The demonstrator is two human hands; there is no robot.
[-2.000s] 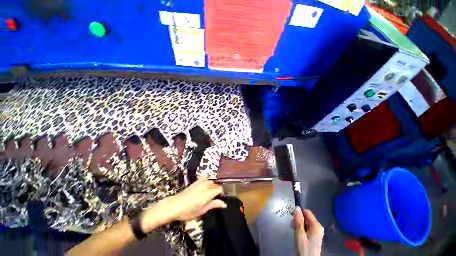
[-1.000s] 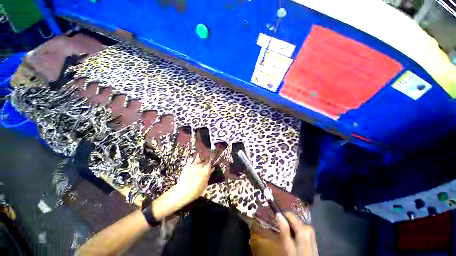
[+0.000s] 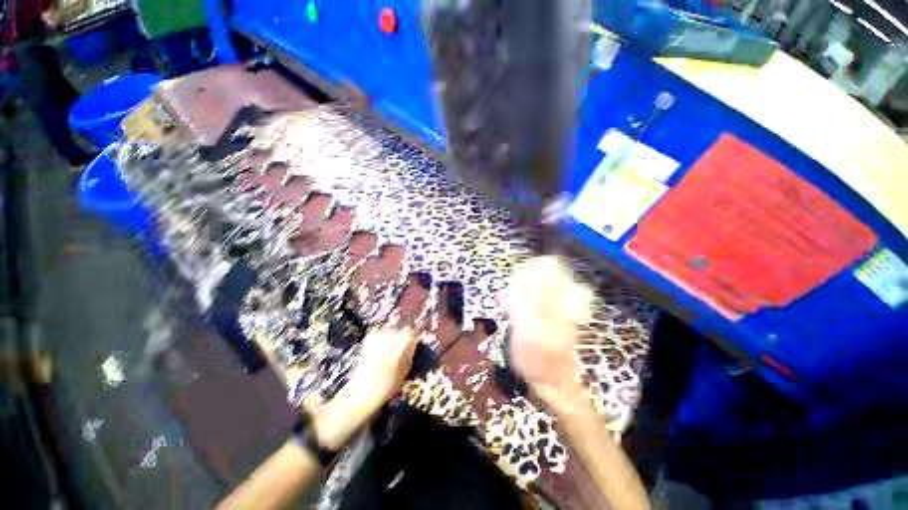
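The leopard-print sheet (image 3: 428,209) lies on the reddish-brown pad (image 3: 234,95), its near edge notched. Tangled leopard and black offcuts (image 3: 239,254) lie along the pad's near side. My left hand (image 3: 383,359) is at the near edge, by the offcuts and a leopard piece; its fingertips are unclear. My right hand (image 3: 548,309) is blurred over the sheet's right part. It is closed around the handle of a hand brush, whose broad, dark, blurred block (image 3: 508,90) stands up in front of the press. The handle is mostly hidden.
The blue press (image 3: 343,50), with a red panel (image 3: 752,224), runs along the far side of the sheet. Blue tubs (image 3: 110,105) stand at the far left. Scraps lie on the floor (image 3: 110,369) at left.
The view has shifted, showing more at the left. My right hand has moved up over the sheet and raised the brush. My left hand stays near the offcuts.
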